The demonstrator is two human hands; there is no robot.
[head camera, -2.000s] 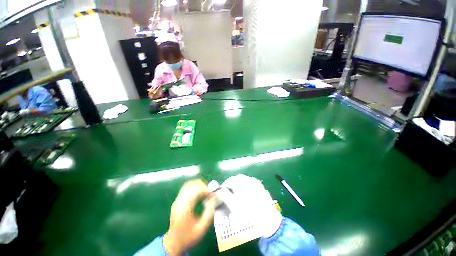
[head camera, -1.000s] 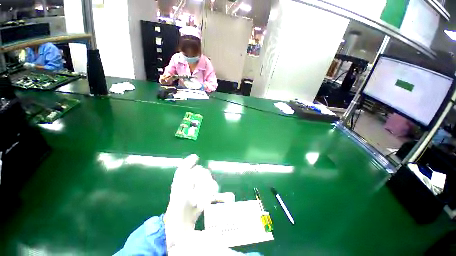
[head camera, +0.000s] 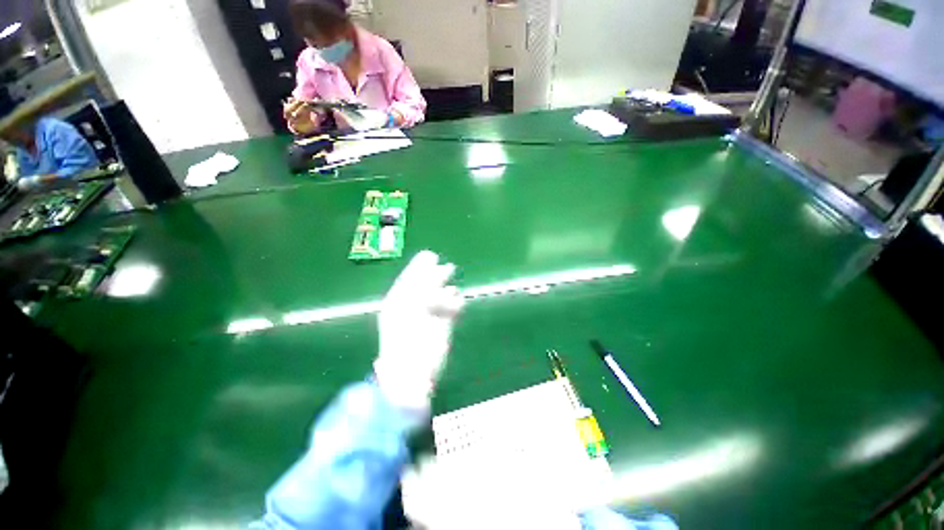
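Note:
My left hand (head camera: 416,326), in a white glove, is above the bench, below the green circuit board (head camera: 380,226) and apart from it. Its thumb and fingers are slightly apart and nothing shows in them. My right hand (head camera: 481,499), also white-gloved, is a blur at the bottom edge over the lower part of the white label sheet (head camera: 518,427); its fingers cannot be made out. A thin pointed tool with a yellow-green grip (head camera: 591,432) lies at the sheet's right edge. A slim white marker pen with a dark end (head camera: 627,385) lies right of it.
A person in pink (head camera: 357,78) handles a board across the green bench (head camera: 538,223). A black bin (head camera: 678,116) stands at the back right, a monitor (head camera: 880,52) at upper right. Boards (head camera: 67,264) lie at left. A tray edge with boards shows at bottom right (head camera: 916,516).
Two seconds ago my left hand looked bare at the sheet; one second ago it was gloved. It has now stretched forward towards the board. The right hand shows again, low down. The camera view has shifted.

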